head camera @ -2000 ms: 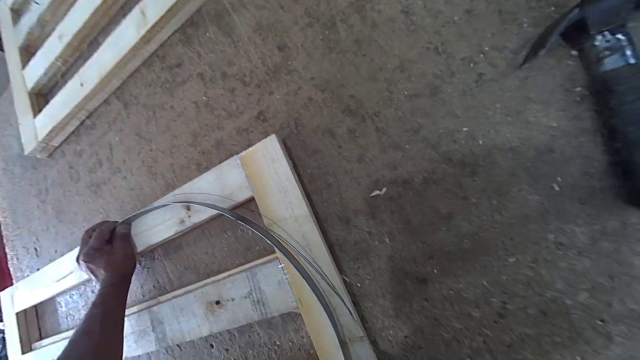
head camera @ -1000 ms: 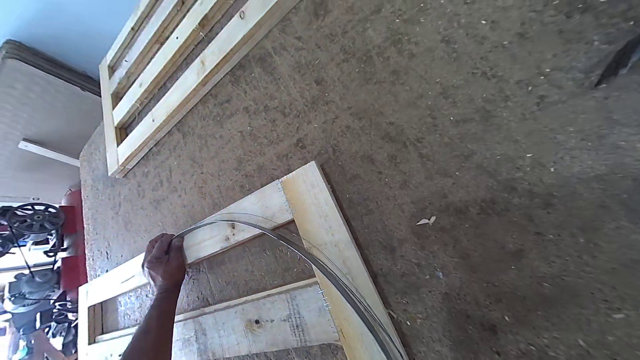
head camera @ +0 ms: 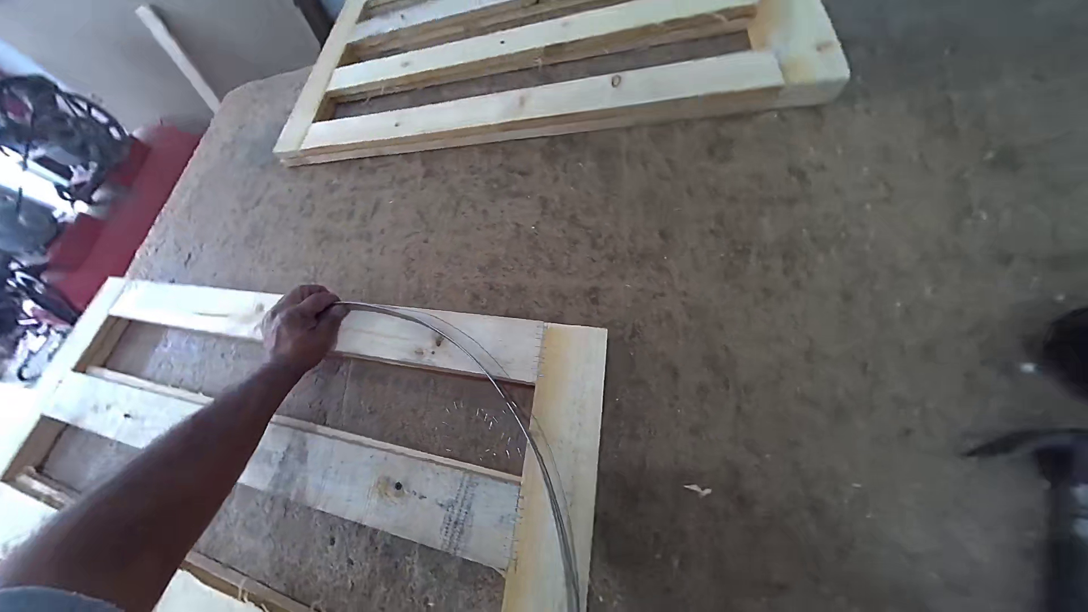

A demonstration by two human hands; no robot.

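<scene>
My left hand (head camera: 302, 327) is closed on one end of a thin, curved strip or wire bundle (head camera: 510, 408), over the top rail of a slatted wooden frame (head camera: 476, 340). From my fingers the strip arcs right and down across the frame's end board (head camera: 565, 425) and leaves view at the bottom. Small marks, perhaps staples, line the joints of rails and end board. Fine bright bits lie in the gap between two rails. My right hand is not in view.
A second slatted wooden frame (head camera: 544, 98) lies on the worn work surface (head camera: 722, 255) at the top. A blurred dark tool (head camera: 1058, 459) is at the right edge. A wood chip (head camera: 698, 490) lies right of the near frame. Red structure (head camera: 140, 212) and wheeled machinery stand at the left.
The view has turned, showing more of the second frame. My left hand still holds the curved strip over the same rail.
</scene>
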